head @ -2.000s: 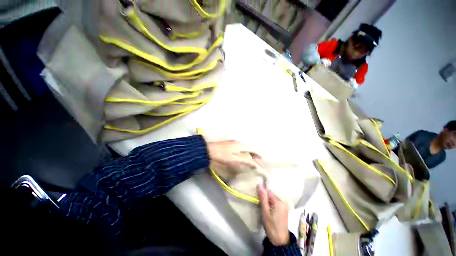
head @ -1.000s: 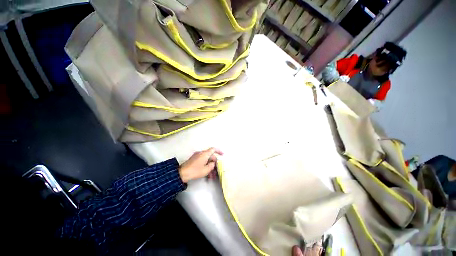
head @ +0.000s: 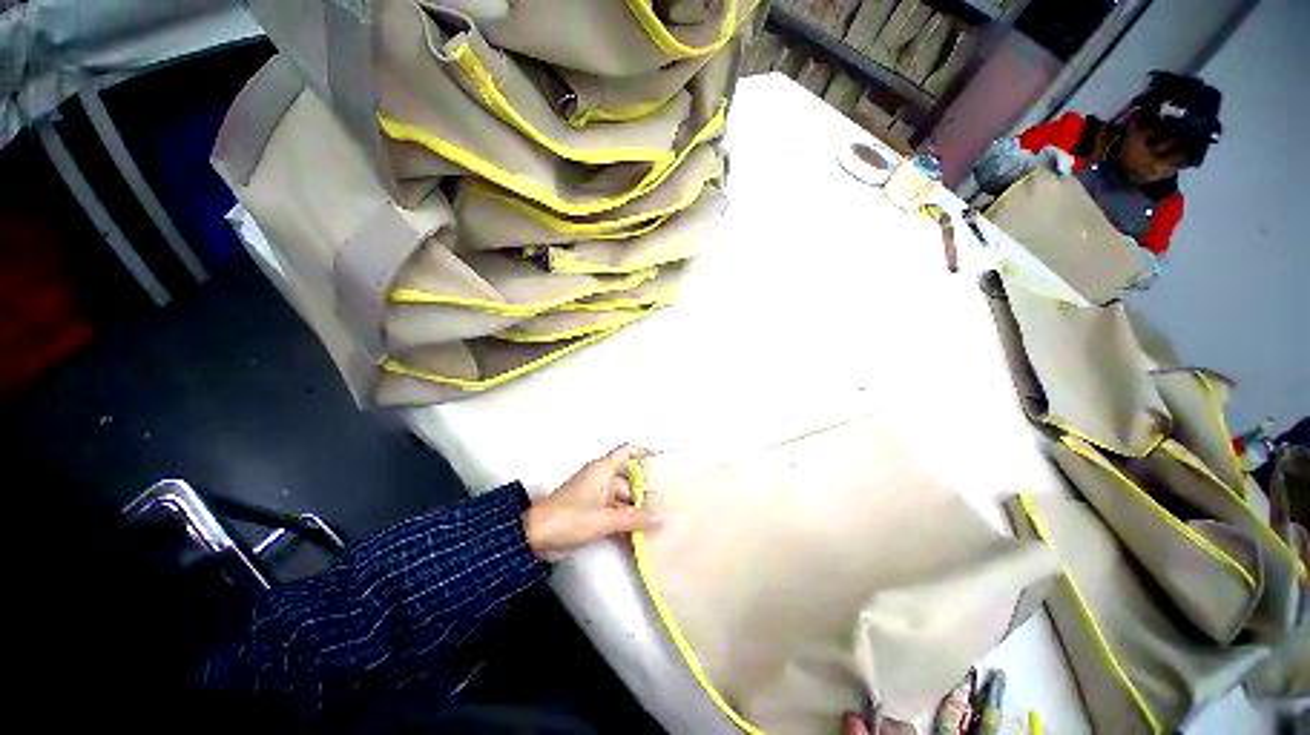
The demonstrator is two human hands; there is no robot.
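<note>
A beige tote bag (head: pixel 776 560) with yellow edging lies flat on the white table in front of me, its lower right part folded up. My left hand (head: pixel 586 506) pinches the bag's yellow edge at its upper left corner, thumb and finger on the edging. My right hand (head: pixel 871 725) is mostly cut off by the bottom edge of the picture. Only fingertips show beside the folded part of the bag, and its grip is hidden.
A tall pile of tote bags (head: pixel 532 201) stands at the upper left. More bags (head: pixel 1149 503) lie on the right. Pen-like tools (head: pixel 988 701) lie at the bottom right. A tape roll (head: pixel 865 162) is at the far end. A person (head: pixel 1135 158) handles a panel across the table.
The bag was bunched under both hands and now lies spread out. My left hand has moved to its upper left corner. My right hand has moved down to the picture's bottom edge.
</note>
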